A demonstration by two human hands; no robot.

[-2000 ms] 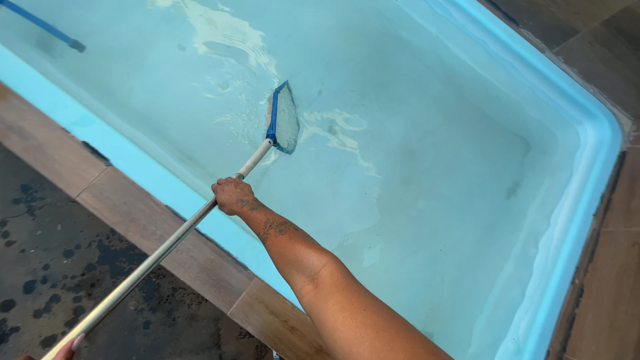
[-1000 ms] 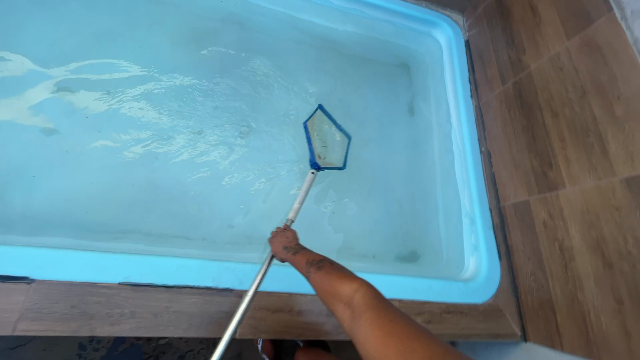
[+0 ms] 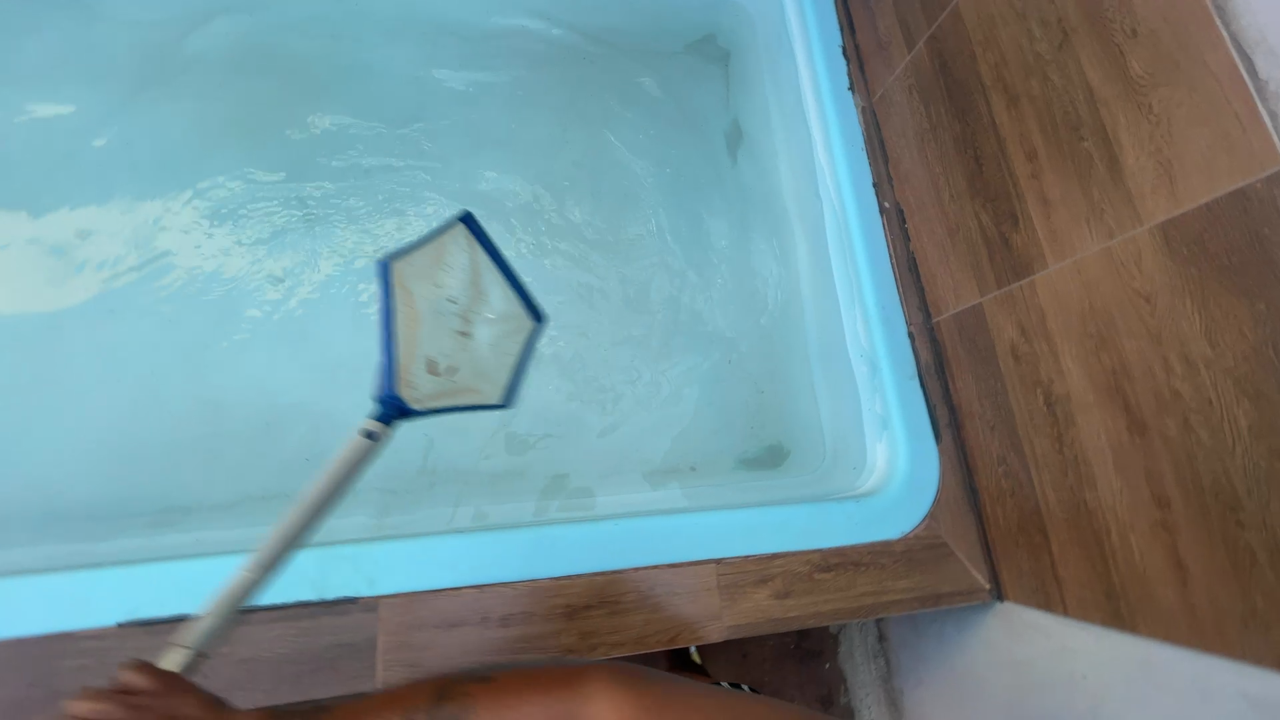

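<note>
A leaf skimmer net (image 3: 462, 325) with a blue five-sided frame and pale mesh is tilted over the water near the pool's corner. Small brown bits lie on its mesh. Its light metal pole (image 3: 285, 535) slants down to the lower left, across the pool's rim. At the bottom left edge my right hand (image 3: 150, 695) grips this pole, partly cut off and blurred, with my forearm stretched along the bottom of the view. My left hand is out of view, as is the far end of the pole.
The light blue pool rim (image 3: 640, 540) rounds a corner at the right. Wood-look tiles (image 3: 1120, 400) border it on the right, with a narrower tile edge (image 3: 560, 620) along the front. Dark patches (image 3: 765, 457) show under the water. A pale surface (image 3: 1090, 665) lies at bottom right.
The net was at the water earlier and now appears raised above it. My right hand has drawn back toward the near side. The view has moved toward the pool's corner.
</note>
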